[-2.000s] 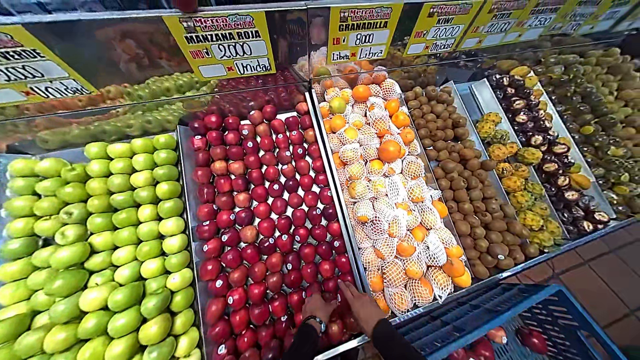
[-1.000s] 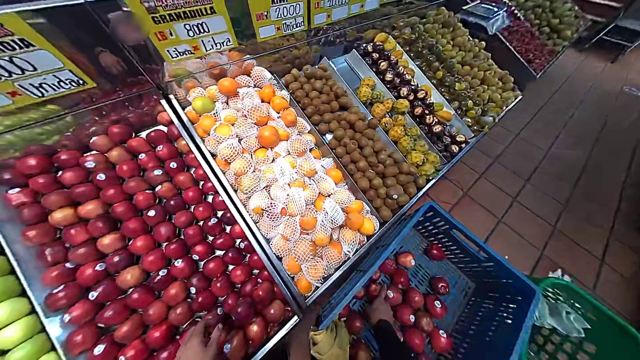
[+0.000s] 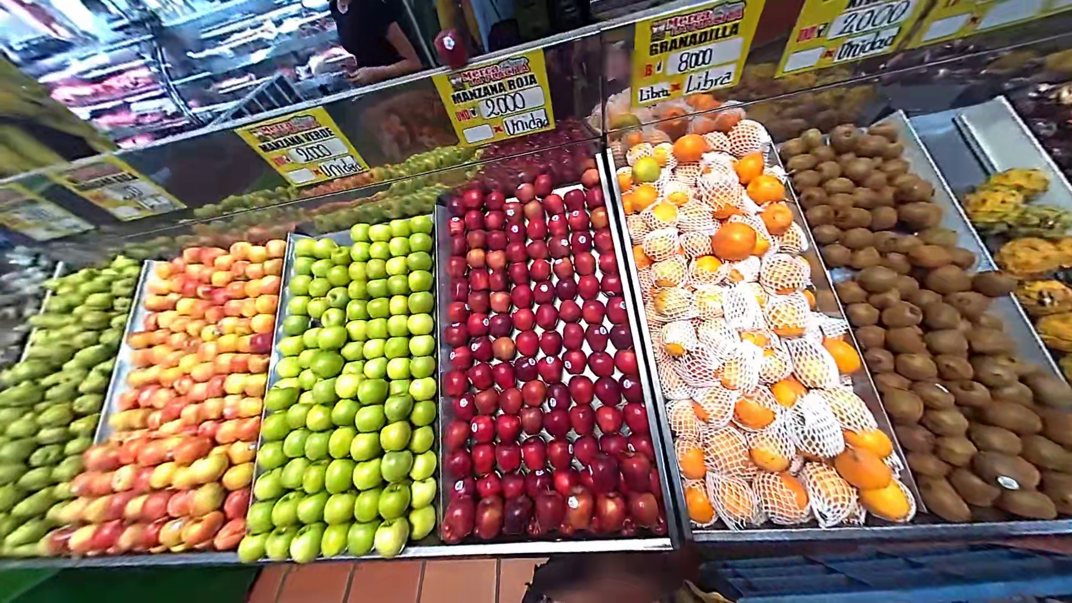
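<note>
Neither of my hands can be made out. A dark brown, blurred shape [image 3: 611, 579] shows at the bottom edge below the red apples; what it is cannot be told. Red apples [image 3: 528, 343] lie in rows in a metal-edged bin at the centre. Green apples [image 3: 352, 377] fill the bin to their left, and oranges or similar fruit in white mesh sleeves [image 3: 741, 368] fill the one to their right. A blue plastic crate [image 3: 879, 578] is partly visible at the bottom right; its contents are hidden.
Kiwis [image 3: 946, 360] and yellow knobbly fruit [image 3: 1038, 260] lie at the right. Yellow-red apples [image 3: 197, 377] and green pears [image 3: 63, 394] are at the left. Price signs [image 3: 494, 96] line the glass. A person in dark clothing [image 3: 368, 38] stands behind. Floor tiles [image 3: 402, 579] show below.
Two seconds ago both hands were at the lower red apples; one second ago one hand was there and the other in the blue crate among red apples. The view has since swung left.
</note>
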